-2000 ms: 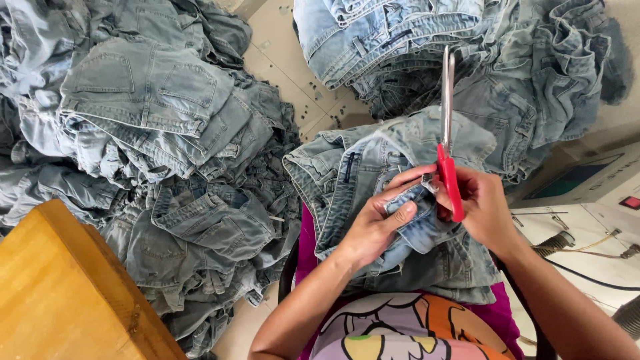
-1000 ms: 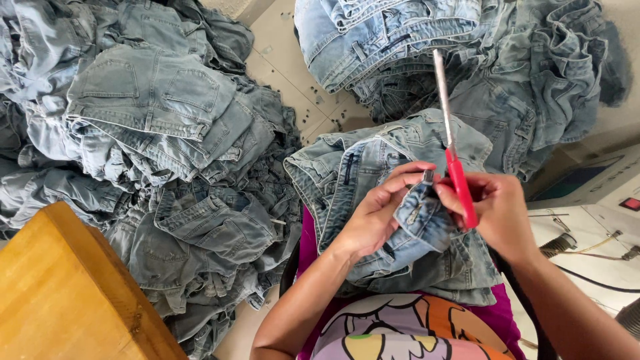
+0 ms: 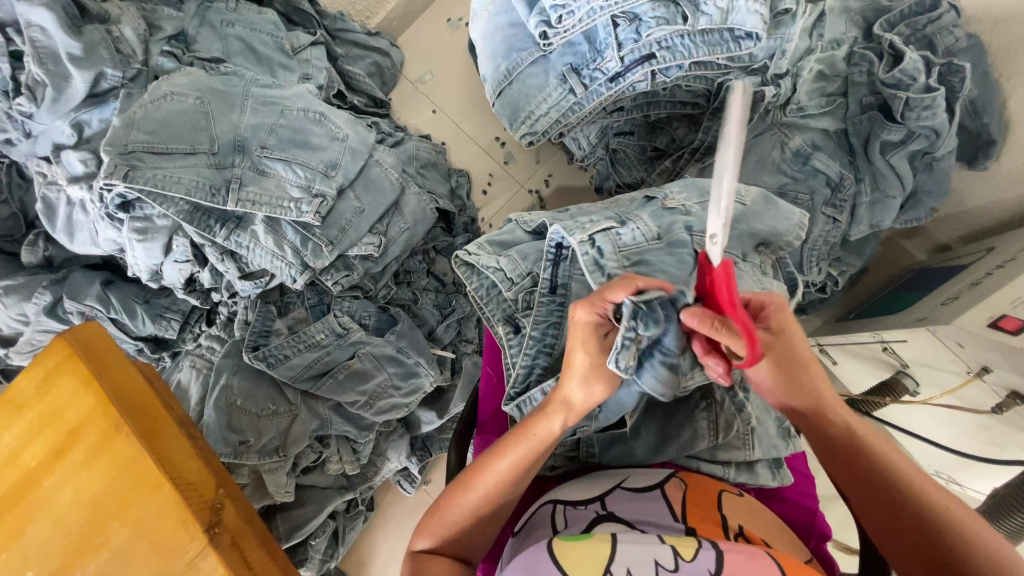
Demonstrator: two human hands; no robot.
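A pair of light blue denim jeans [image 3: 640, 232] lies across the lap. My left hand [image 3: 596, 344] grips a bunched part of its waistband [image 3: 652, 344], where a dark metal button shows near the fingers. In my right hand [image 3: 752, 344] are red-handled scissors [image 3: 724, 240], their blades pointing up and away from the body and looking closed. The right thumb and fingers are at the red handle, close beside the bunched denim. Whether the right fingertips also touch the cloth cannot be told.
A big heap of denim garments [image 3: 240, 160] covers the floor at left. More denim [image 3: 624, 56] is piled ahead and to the right. A yellow wooden block or table corner [image 3: 104, 464] juts in at lower left. White machinery [image 3: 944, 400] with hoses stands at right. Small scraps dot the tiles.
The scissors have swung from leaning left to leaning slightly right at the tip. The bunched waistband has turned in my left hand, and the dark button now shows.
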